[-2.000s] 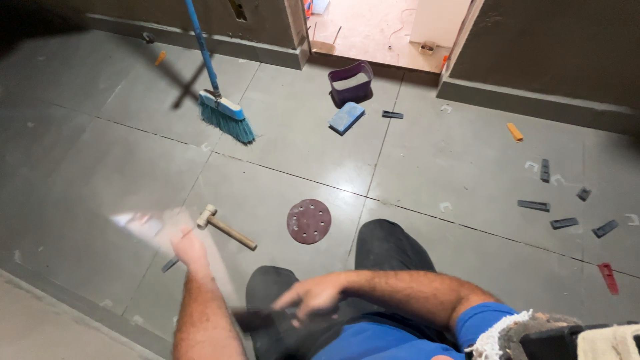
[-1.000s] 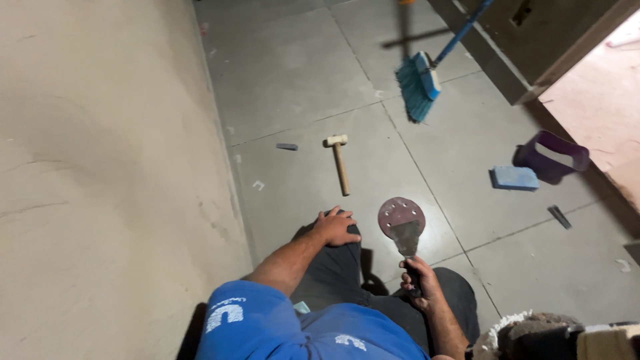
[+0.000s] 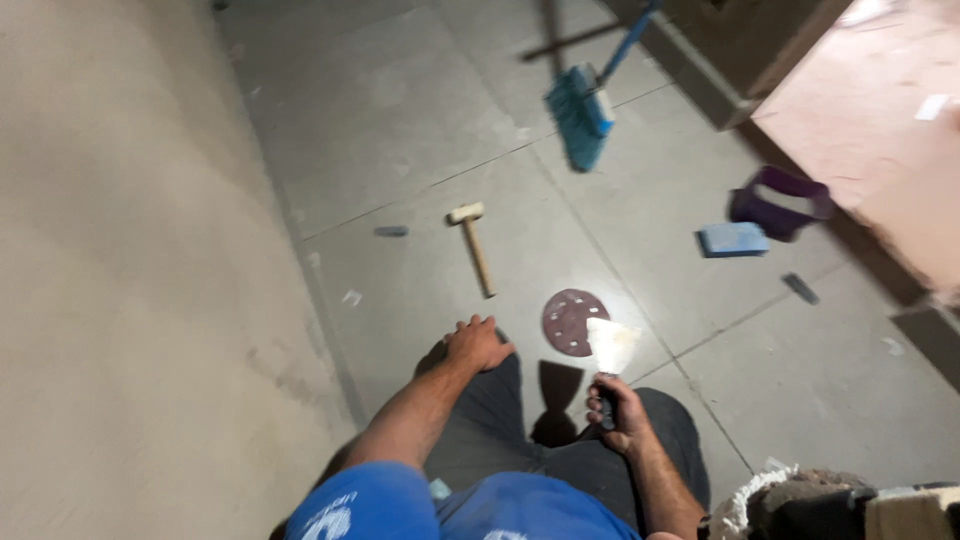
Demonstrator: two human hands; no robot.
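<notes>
My right hand (image 3: 619, 414) grips the dark handle of a putty knife (image 3: 613, 343), its wide blade pointing away from me. Behind the blade, a dark red sanding disc (image 3: 570, 322) with holes lies on the tiled floor, partly covered from view. My left hand (image 3: 478, 344) rests on my left knee with fingers spread, holding nothing. Beyond that hand lies a mallet (image 3: 476, 251) with a pale head and a wooden handle. A small grey wedge (image 3: 391, 231) is to the mallet's left.
A blue broom (image 3: 585, 112) stands with its bristles on the floor farther off. At right, a blue sponge (image 3: 733, 239) lies beside a purple container (image 3: 784, 201), near a doorway, with another dark wedge (image 3: 800, 288) closer. A plastered wall (image 3: 135, 285) runs along the left.
The view has swung toward the left wall since two seconds ago. My left hand now rests on the knee, and the putty knife has turned so its blade shows bright.
</notes>
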